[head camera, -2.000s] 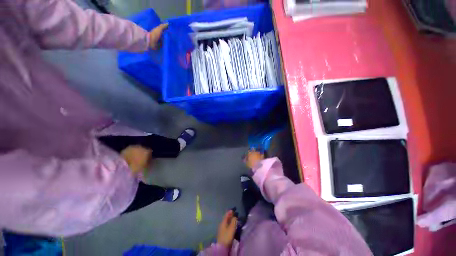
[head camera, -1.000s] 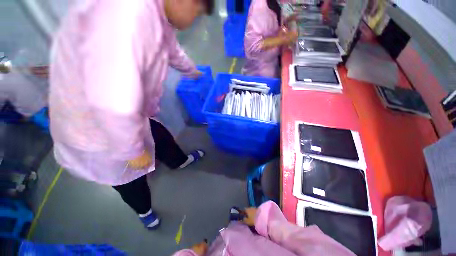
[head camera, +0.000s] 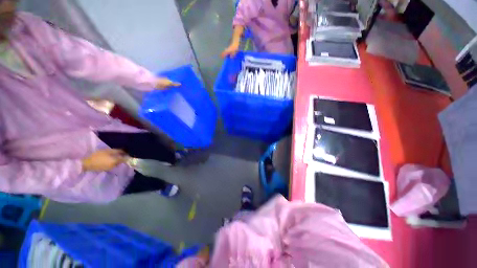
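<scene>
My left hand (head camera: 201, 256) is small and blurred at the bottom edge, at the corner of a blue bin (head camera: 104, 241). Its fingers are not clear. White sleeves stand in that bin's left end. My pink sleeve (head camera: 293, 235) fills the bottom middle, and my right hand is not visible. Three dark tablets on white sleeves lie in a row on the red-pink bench (head camera: 334, 81): a far one (head camera: 342, 115), a middle one (head camera: 348, 152) and a near one (head camera: 350, 199). Small white labels show on the far and middle ones.
A person at left (head camera: 57, 115) holds a tilted blue bin (head camera: 180, 107). Another person (head camera: 267, 23) touches a blue bin of upright white sleeves (head camera: 256, 112) beside the bench. A blue stool (head camera: 272, 172) stands by the bench. Stacked tablets (head camera: 334, 52) lie farther up; pink cloth (head camera: 421, 191) lies right.
The person at left has moved left and tilted the blue bin. The far person now reaches to the full bin. A bin with sleeves shows more at lower left. My right hand has gone out of sight.
</scene>
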